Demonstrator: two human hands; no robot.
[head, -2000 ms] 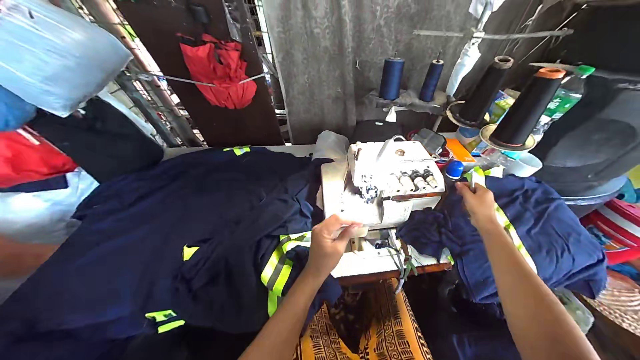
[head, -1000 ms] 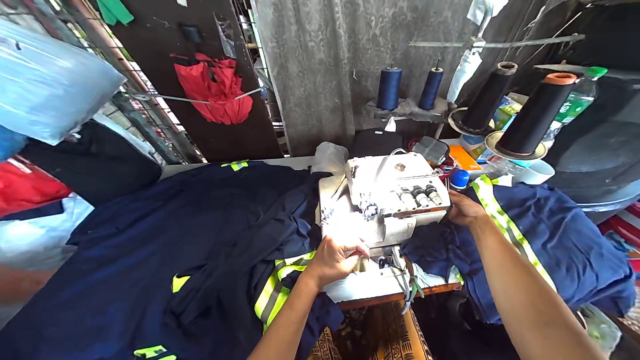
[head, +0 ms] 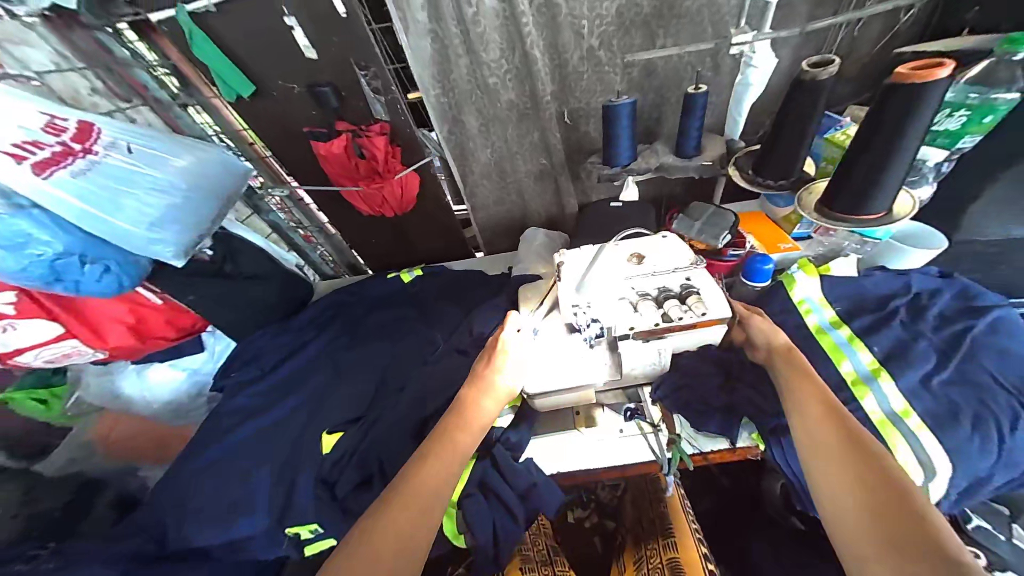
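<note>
A white overlock sewing machine point(head: 640, 280) stands on the table in front of me. My left hand point(head: 502, 360) is at the left side of its bed; glare hides whether the fingers hold anything. My right hand point(head: 752, 332) reaches to the machine's right side, its fingertips partly hidden there. Left of the machine lies a heap of navy cloth point(head: 320, 400) with yellow-green patches. On the right, a folded navy garment point(head: 960, 360) bears a yellow-green and silver reflective strip point(head: 868, 368).
Black thread cones point(head: 880, 152) and blue thread spools point(head: 619, 132) stand behind the machine. A blue-capped container point(head: 757, 270) and a white cup point(head: 908, 244) are by my right hand. Stuffed plastic bags point(head: 120, 168) hang at left, beyond the cloth.
My left hand has moved from the front of the machine up to the left side of its bed. My right hand has gone from near the blue-capped container to the machine's right side.
</note>
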